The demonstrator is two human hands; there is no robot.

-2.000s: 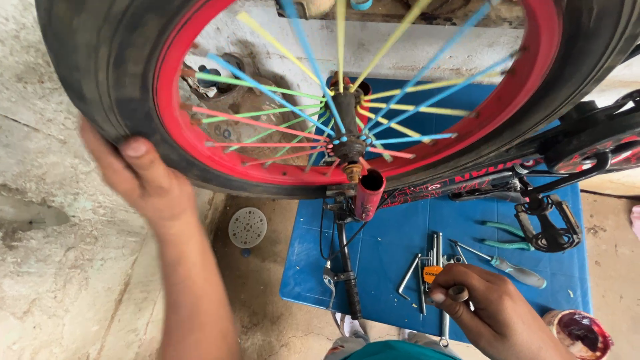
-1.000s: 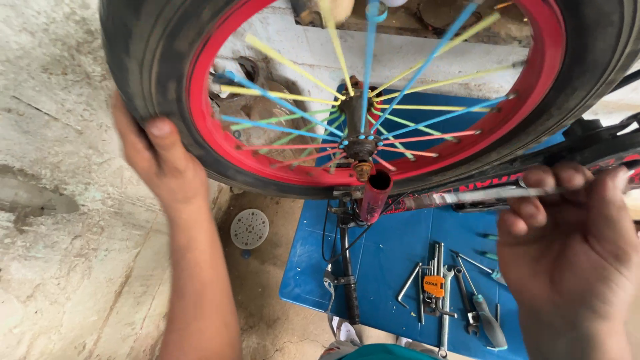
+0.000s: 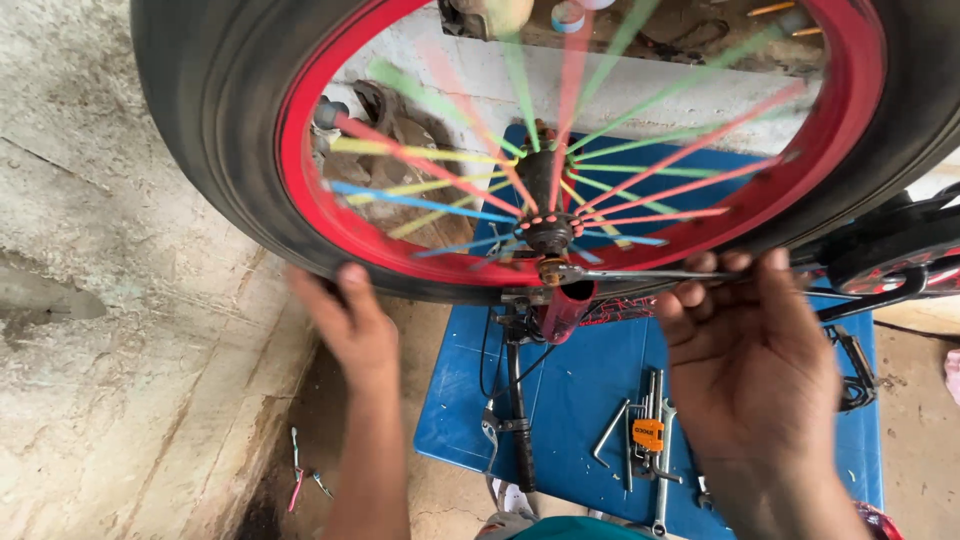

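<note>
A bicycle wheel with a black tyre [image 3: 214, 172], a red rim [image 3: 304, 176] and coloured spoke covers fills the upper view. My left hand [image 3: 349, 322] is at the tyre's lower left edge, fingers apart; whether it touches the rubber I cannot tell. Pinched in the fingers of my right hand [image 3: 750, 345] is a metal wrench [image 3: 652, 275]. Its far end is at the rusty axle nut [image 3: 551, 270], below the black hub [image 3: 544, 180]. Just under the wrench is the open end of a red frame tube [image 3: 568, 311].
A blue table [image 3: 465, 390] bears a hex key set with an orange holder [image 3: 648, 434] and a combination wrench [image 3: 662, 480]. The handlebar grip [image 3: 524, 457] hangs over its front edge. A pedal [image 3: 855, 360] lies at right, a rough wall [image 3: 112, 337] at left.
My right hand was low over the table two seconds ago; it has risen, and the wrench is now at the axle nut. The wheel has turned, bringing other spoke colours round.
</note>
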